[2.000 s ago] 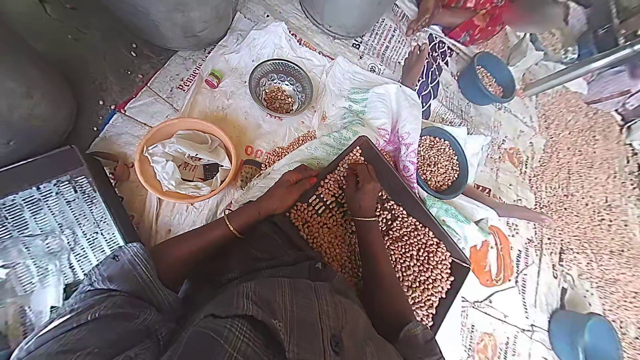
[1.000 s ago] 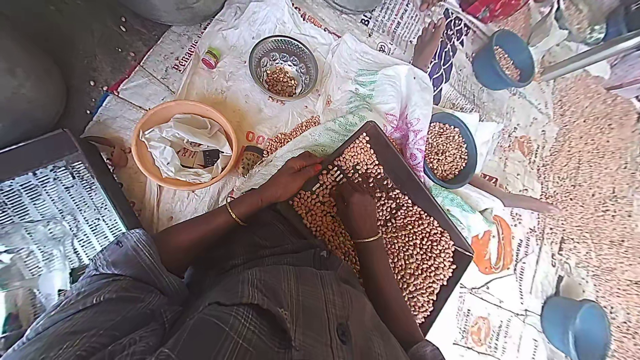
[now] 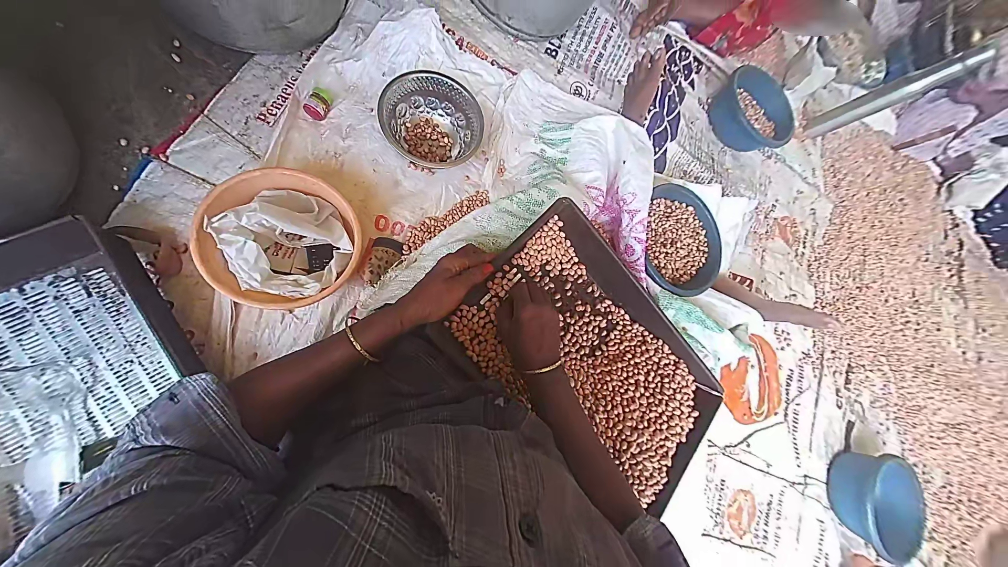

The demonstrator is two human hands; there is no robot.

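A dark rectangular tray [image 3: 693,417] lies across my lap, tilted in view, spread with shelled peanuts [image 3: 630,378]. My left hand [image 3: 455,285] grips the tray's upper left edge, fingertips at the rim. Inside the tray, my right hand [image 3: 529,324] rests with bent fingers down among the peanuts; whether it pinches any is hidden. Short pale pieces [image 3: 500,290] lie between the two hands. Darker, denser nuts fill the tray's left corner, beside my right wrist.
Around me are an orange basin [image 3: 206,276] with a white bag, a patterned metal bowl [image 3: 386,118], blue tubs of nuts [image 3: 720,268], [image 3: 728,118] and a tipped blue tub [image 3: 874,504]. Another person's hand [image 3: 654,16] and bare feet show nearby. Nuts cover the floor at right.
My right hand has moved down the tray from near its top edge and turned fist-like. My left hand stays at the tray's edge. The other person's hand at the top has shifted.
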